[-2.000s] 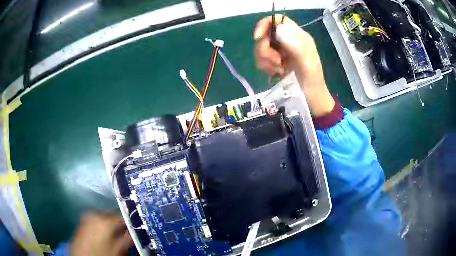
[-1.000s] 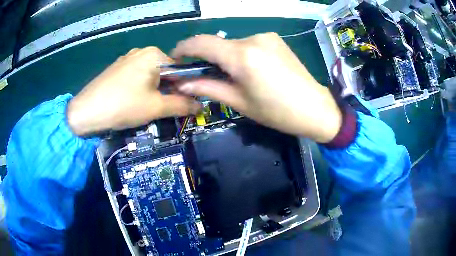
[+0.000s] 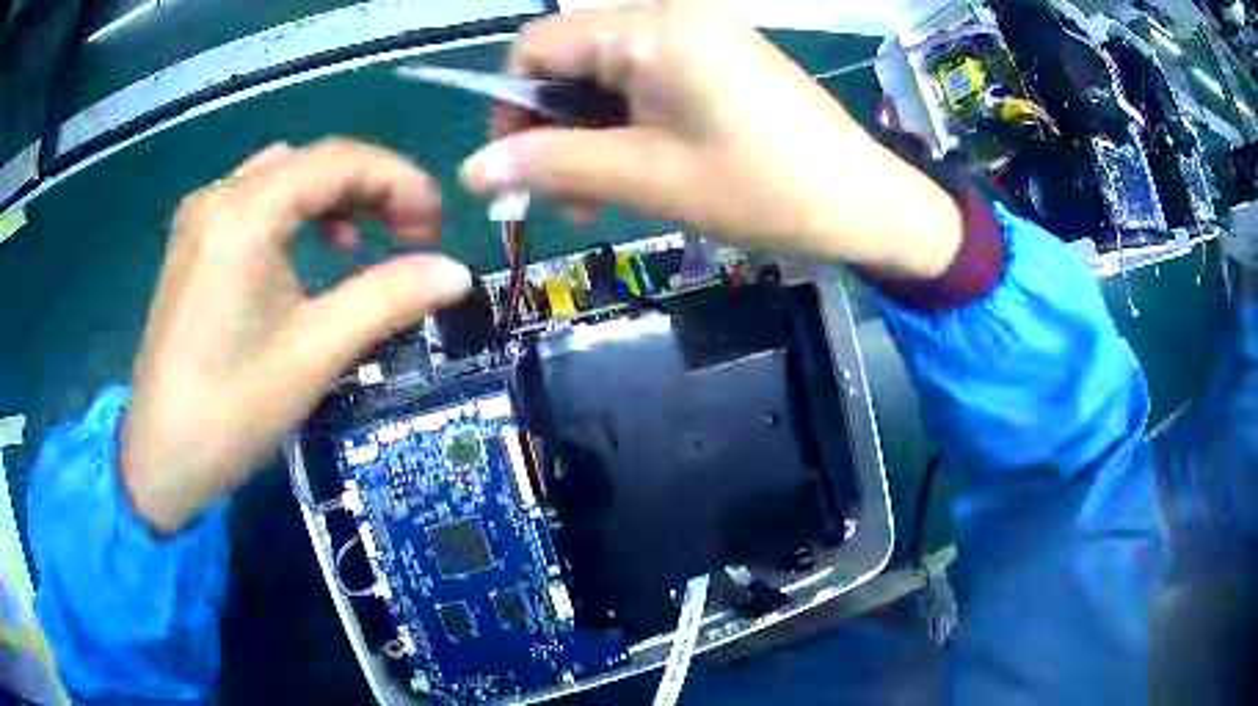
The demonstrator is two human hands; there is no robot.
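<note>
The open white housing shell (image 3: 883,476) lies in front of me with the blue main board (image 3: 462,552) at its left and the black inner module (image 3: 662,455) beside it. My right hand (image 3: 662,131) holds the tweezers (image 3: 476,86), their tips pointing left, above the shell's far edge. The white plug (image 3: 509,207) of a wire harness (image 3: 513,262) is just below my right fingertips; whether they pinch it is unclear. My left hand (image 3: 297,297) is open over the shell's far left corner, thumb and fingers apart, covering part of the round black part.
A white flat flexible cable (image 3: 680,641) sticks out over the shell's near edge. The power board (image 3: 593,283) lines the far edge. At the upper right is another open unit (image 3: 1049,138) on the green mat. White-edged line sections (image 3: 276,76) run along the back.
My hands were together over the far edge one second ago and are now apart. The left moved left and opened. The tweezers now point up-left, and the harness plug shows between the hands.
</note>
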